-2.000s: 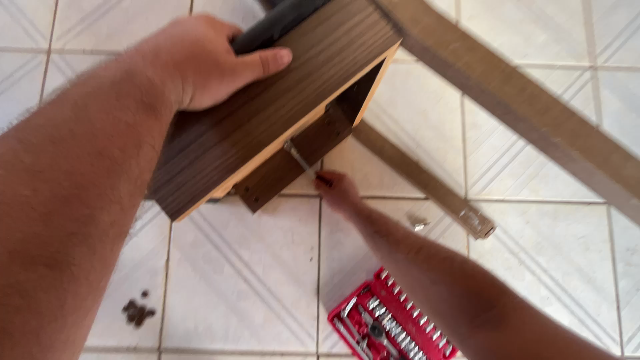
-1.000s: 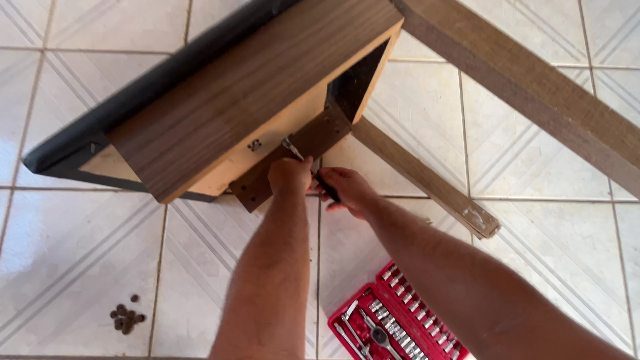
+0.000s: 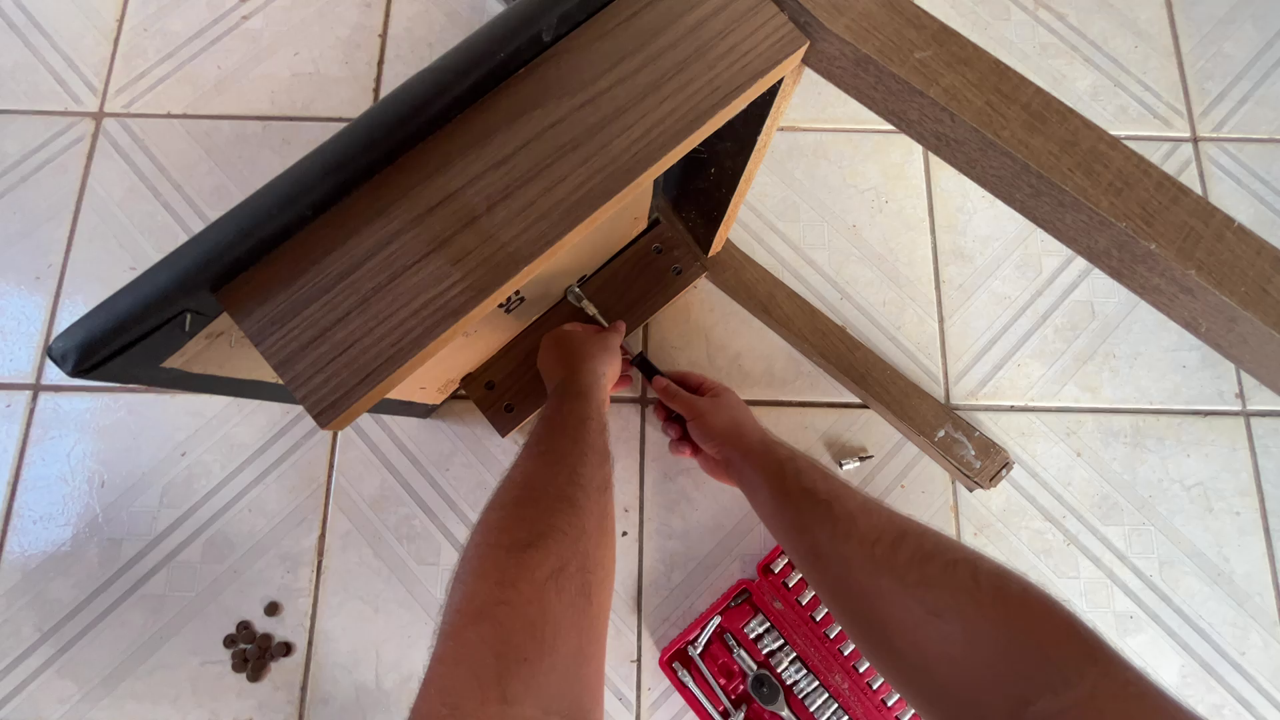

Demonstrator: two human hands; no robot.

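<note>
A wood-panelled chair frame (image 3: 520,190) with a black padded seat (image 3: 300,150) lies tipped on the floor. My right hand (image 3: 705,420) grips the black handle of a socket driver (image 3: 648,367), whose metal socket end rests at a brown wooden crosspiece (image 3: 535,345) with several holes. Close to the shaft, my left hand (image 3: 585,358) is curled at the crosspiece; its fingertips are partly hidden, so whether it pinches the shaft is unclear.
A red socket set case (image 3: 740,590) lies open on the tiles. A small metal socket bit (image 3: 856,462) lies near a wooden leg (image 3: 860,370). Another long wooden leg (image 3: 1060,170) runs to the right. Small brown round caps (image 3: 258,645) are piled at lower left.
My left hand has come down from the top of the wood panel to the driver's shaft at the crosspiece. My right hand still holds the driver.
</note>
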